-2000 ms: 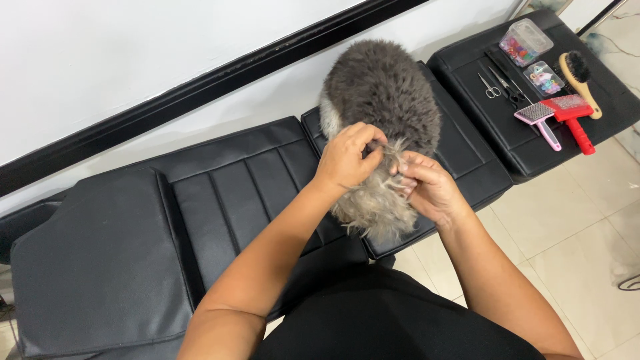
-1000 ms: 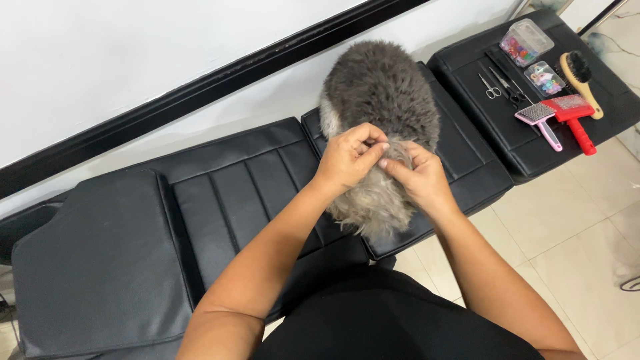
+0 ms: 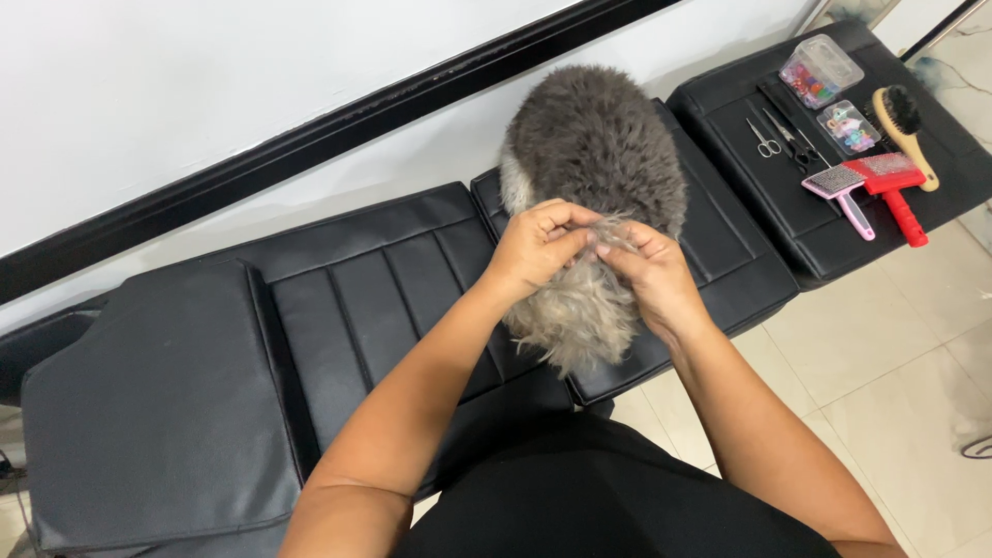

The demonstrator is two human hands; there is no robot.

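A grey, furry animal [image 3: 597, 147], likely a dog, lies on a black padded bench. Its long, pale grey-beige hair [image 3: 577, 314] fans out toward me; which part of the body bears it, I cannot tell for sure. My left hand [image 3: 542, 244] pinches a lock of this hair between thumb and fingers. Close beside it, my right hand [image 3: 647, 267] pinches the same tuft from the other side. The fingertips of both hands are near each other, and strands cover part of them.
On the right bench section lie small scissors [image 3: 763, 141], longer scissors [image 3: 794, 146], a pink slicker brush [image 3: 838, 184], a red slicker brush [image 3: 891, 182], a wooden-handled bristle brush [image 3: 911, 132] and two clear plastic boxes [image 3: 825, 66] [image 3: 849, 126] of small colourful items. A wall runs behind the bench [image 3: 372, 271].
My right hand has turned and come closer to my left over the tuft since two seconds ago. The animal's body has stayed in place.
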